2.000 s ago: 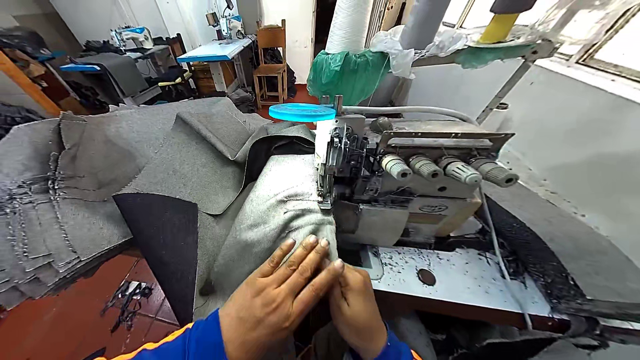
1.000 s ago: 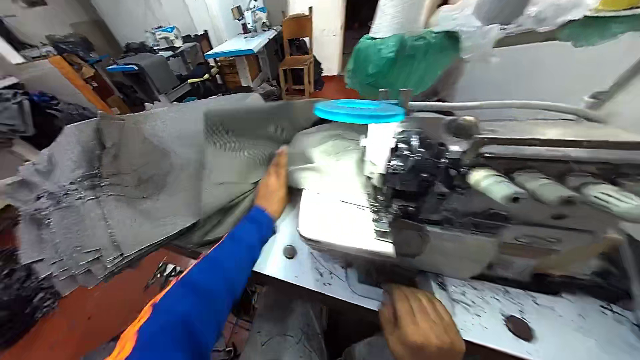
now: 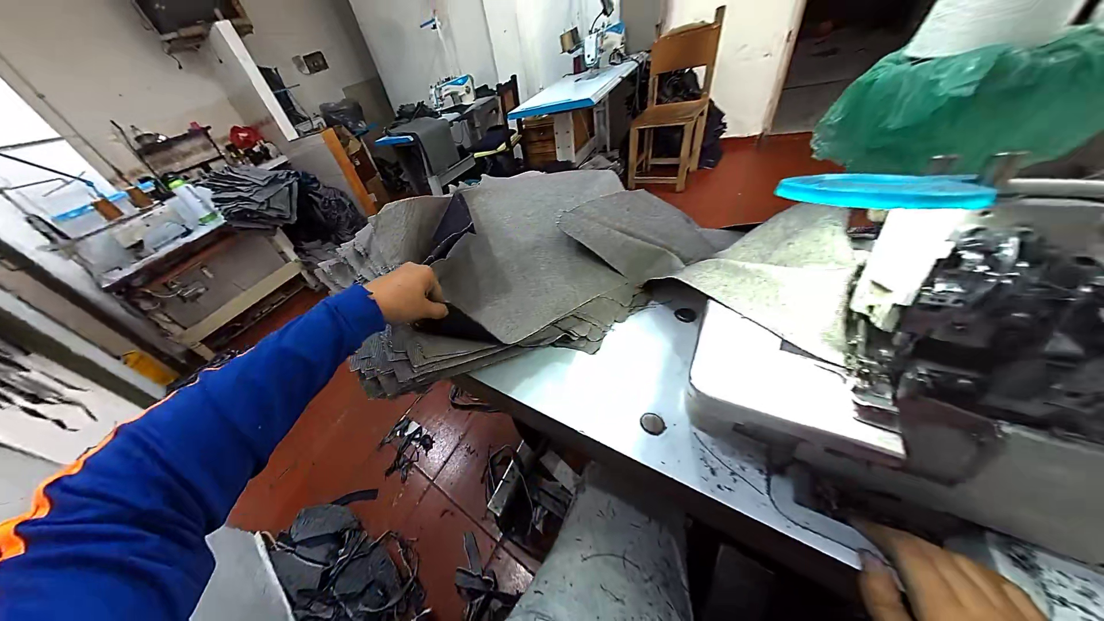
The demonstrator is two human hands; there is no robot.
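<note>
At the left of the machine table, my left hand (image 3: 405, 295) grips the edge of a grey fabric piece (image 3: 526, 250) with a dark underside, on top of a stack of grey fabric pieces (image 3: 414, 358). My right hand (image 3: 949, 573) rests at the table's front edge, low on the right, below the overlock sewing machine (image 3: 992, 345); its fingertips are partly cut off and I cannot tell whether it grips anything. Another grey piece (image 3: 776, 276) lies beside the needle area, over the machine's lit white bed (image 3: 759, 379).
A round blue tray (image 3: 888, 191) sits atop the machine, near a green plastic bag (image 3: 957, 103). Fabric scraps (image 3: 336, 561) lie on the floor below. Behind stand a wooden chair (image 3: 677, 95) and another sewing table (image 3: 573, 90). My covered leg (image 3: 604, 543) is under the table edge.
Two seconds ago both hands lay on grey fabric before the needle. My left hand has moved left to the stack and taken hold of a piece; my right is at the table edge. The view has swung left.
</note>
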